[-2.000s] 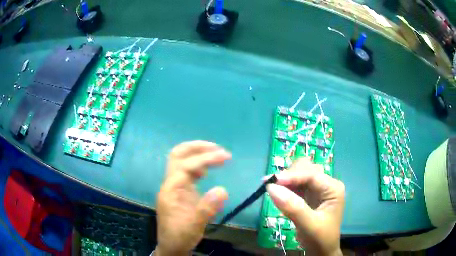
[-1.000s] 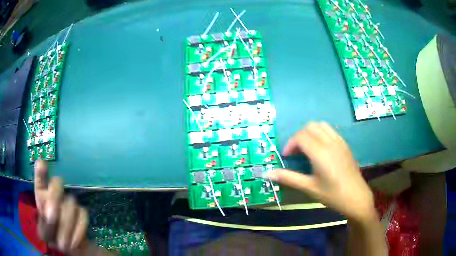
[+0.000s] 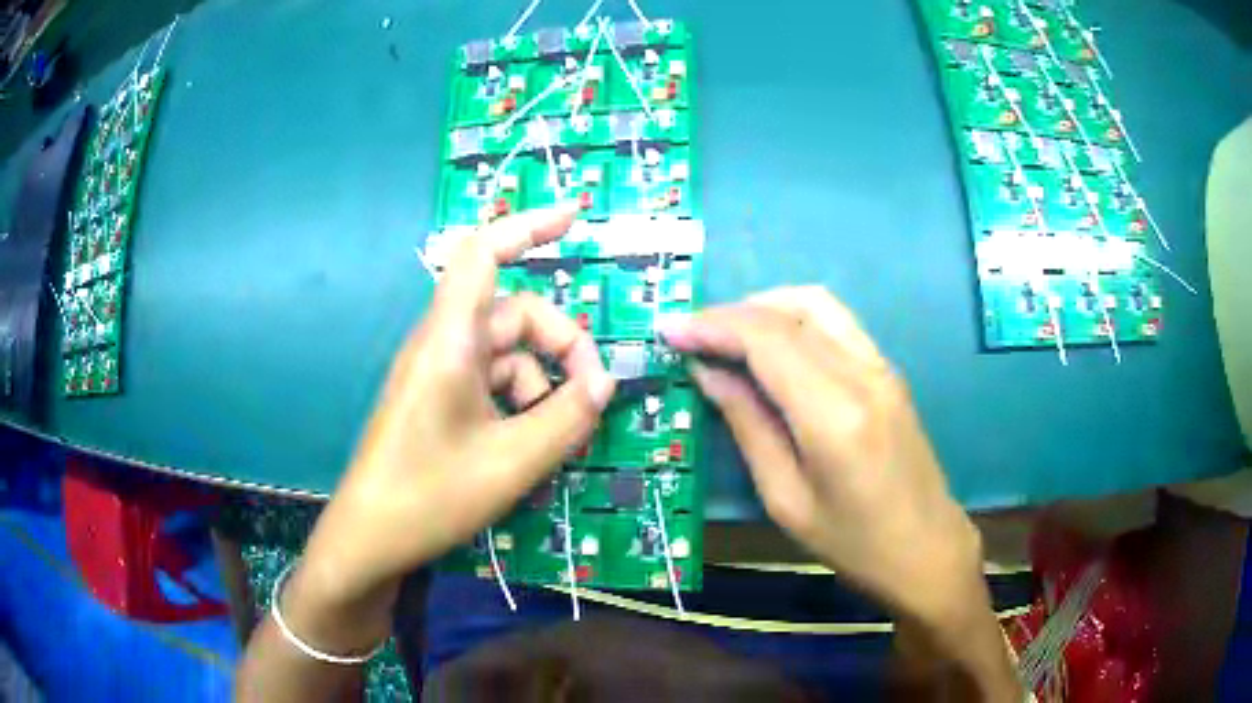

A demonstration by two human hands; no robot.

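Observation:
A green PCB panel (image 3: 645, 440) with thin white lead wires lies in front of me, its near end at the table's front edge. My left hand (image 3: 481, 398) is over the panel's left side, with thumb and index finger pinched together at its middle; I cannot tell whether something small is between them. My right hand (image 3: 810, 412) is at the panel's right edge, thumb and index fingertips close together near a white wire; whether they hold anything is unclear. The hands cover part of the panel's middle and lower left.
Another PCB panel (image 3: 1064, 206) lies at the right and one (image 3: 103, 261) at the left, beside a dark flat case (image 3: 35, 261). A pale-yellow roll (image 3: 1232, 261) is at the right edge. Below are a red stool (image 3: 124, 543) and red bubble wrap (image 3: 1098, 618) with pale strips.
My left hand has come from the lower left onto the middle panel. My right hand has moved up along the panel's right edge. The black strip seen two seconds ago is out of sight.

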